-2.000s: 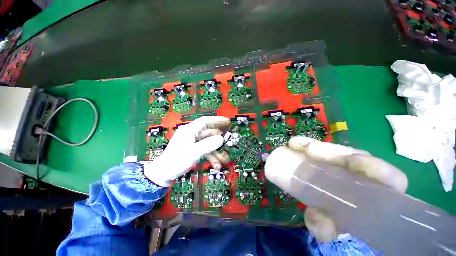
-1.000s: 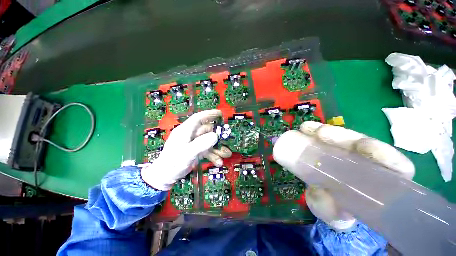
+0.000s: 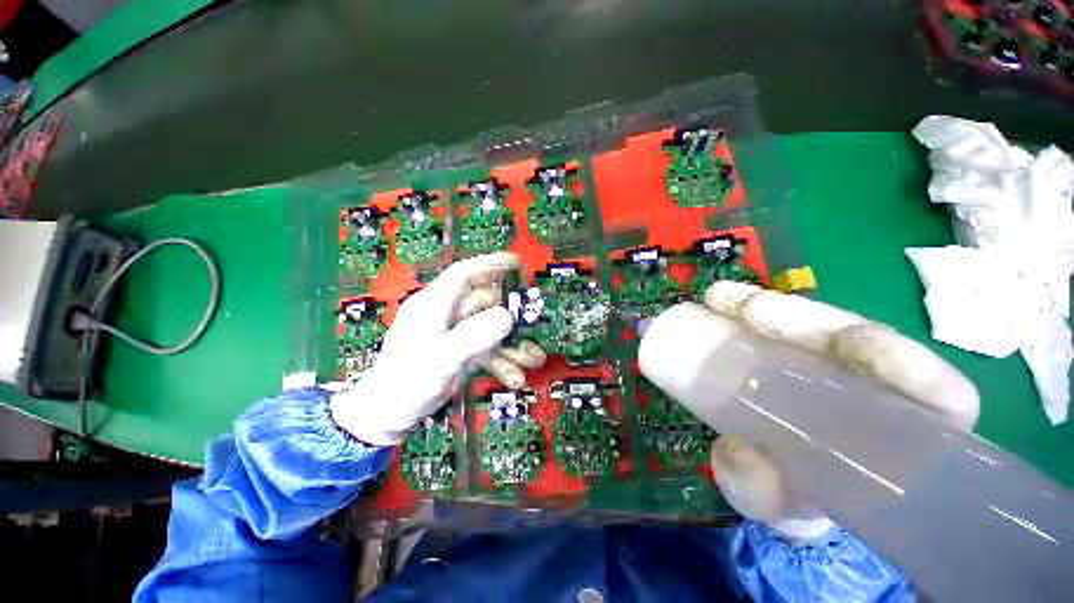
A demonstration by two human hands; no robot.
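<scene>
My left hand (image 3: 436,336), in a white glove with stained fingertips, holds a green circuit board (image 3: 565,316) by its dark end with pale-topped parts, above the middle of the tray. My right hand (image 3: 854,353), gloved, is wrapped around a large translucent glue tube (image 3: 872,454). The tube's white front end points left, and its small purplish base and thin needle reach the right side of the held board. Whether the needle tip touches the board cannot be told. The clear tray (image 3: 309,259) with red lining holds rows of similar boards.
A pale box-shaped device (image 3: 53,306) with a grey cable is at left. A crumpled white cloth (image 3: 989,247) lies at right. A yellow tab (image 3: 795,279) is at the tray's right edge. Beyond the tray runs a dark conveyor (image 3: 471,88); another tray of boards is at top right.
Since two seconds ago, the held board has turned and moved slightly up and left, and the tube front has shifted slightly up and right. In the last second both hands are nearly still.
</scene>
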